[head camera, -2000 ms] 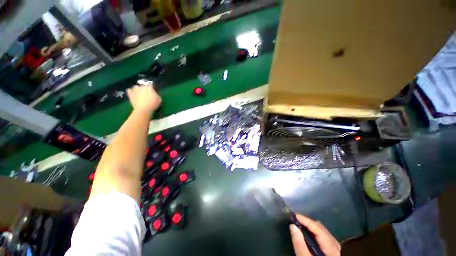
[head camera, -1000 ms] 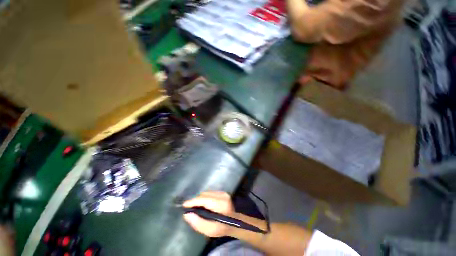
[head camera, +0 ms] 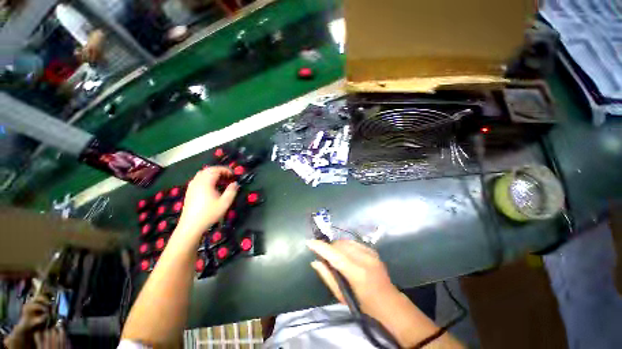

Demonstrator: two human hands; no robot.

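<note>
My left hand [head camera: 208,195] is over the rows of black housings with red round faces [head camera: 160,225], its thumb and fingers around one near the upper right of the group; whether it grips it is not clear. My right hand [head camera: 354,269] holds the black soldering iron [head camera: 346,290], its cord running down to the lower right. A small blue and white circuit board [head camera: 322,221] with thin wires and a white end lies on the dark green bench just beyond my right fingers. The iron's tip is hard to make out near the board.
A pile of boards [head camera: 317,153] lies beside the fume extractor fan [head camera: 409,129], with cardboard [head camera: 436,41] behind it. A yellow-green round tub [head camera: 505,194] stands at right. A phone [head camera: 123,165] is at left. The green conveyor [head camera: 273,75] runs behind. Another person's hand [head camera: 34,310] shows lower left.
The view has swung back left from the right side. My left hand has come from the conveyor to the red-faced housings. A circuit board with wires now lies before my right hand.
</note>
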